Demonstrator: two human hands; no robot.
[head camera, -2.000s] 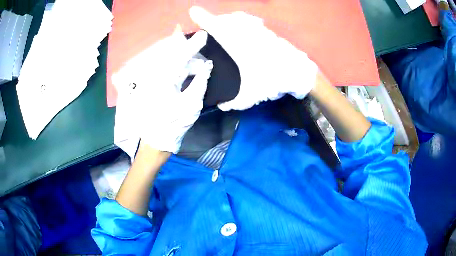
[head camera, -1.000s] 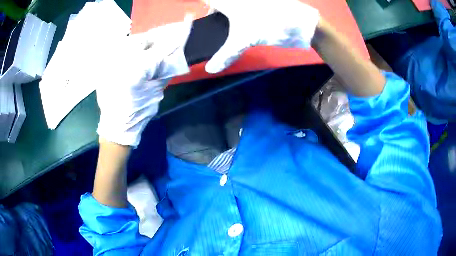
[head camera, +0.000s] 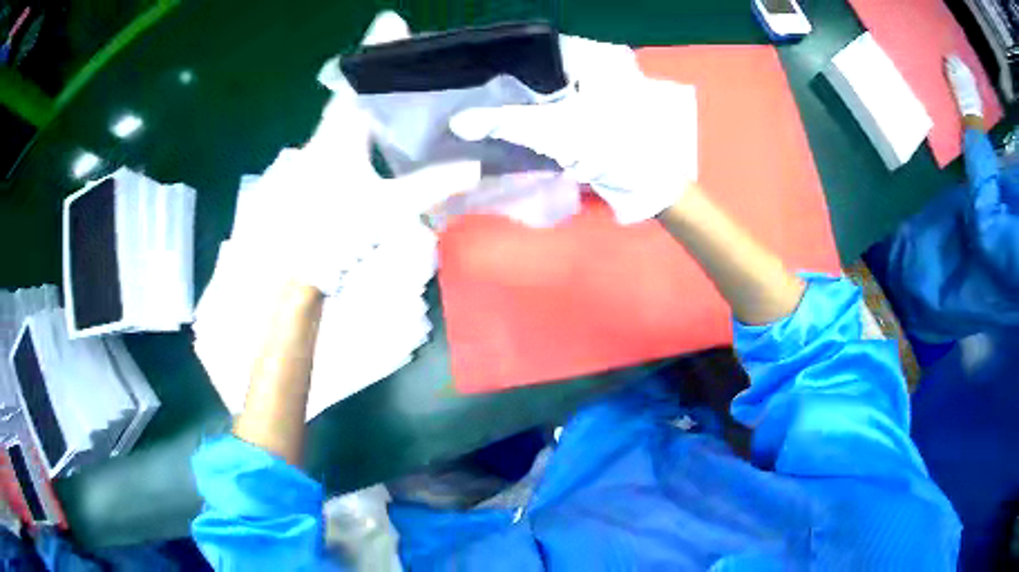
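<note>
A flat black tablet-like device (head camera: 458, 60) is held up, tilted, above the red-orange mat (head camera: 637, 302). A thin translucent whitish bag or film (head camera: 430, 125) covers its lower part; I cannot tell how far the device is inside. My left hand (head camera: 335, 196), in a white glove, holds the left end, with fingers partly hidden behind. My right hand (head camera: 626, 132), also gloved, grips the right end, its thumb lying across the front of the film. A loose pinkish translucent part hangs below (head camera: 520, 199). A fanned stack of white bags (head camera: 358, 346) lies beneath my left wrist.
White boxes with dark faces stand in rows at left (head camera: 156, 257) and lower left (head camera: 73, 391) on the dark green bench (head camera: 447, 430). At right are a white box stack (head camera: 877, 101), a small white-blue handheld item (head camera: 780, 19) and a coworker's gloved hand (head camera: 963, 87).
The view has shifted, showing more bench and boxes. Both hands now hold the device up, turned lengthwise across the view, with translucent film visible over its lower part.
</note>
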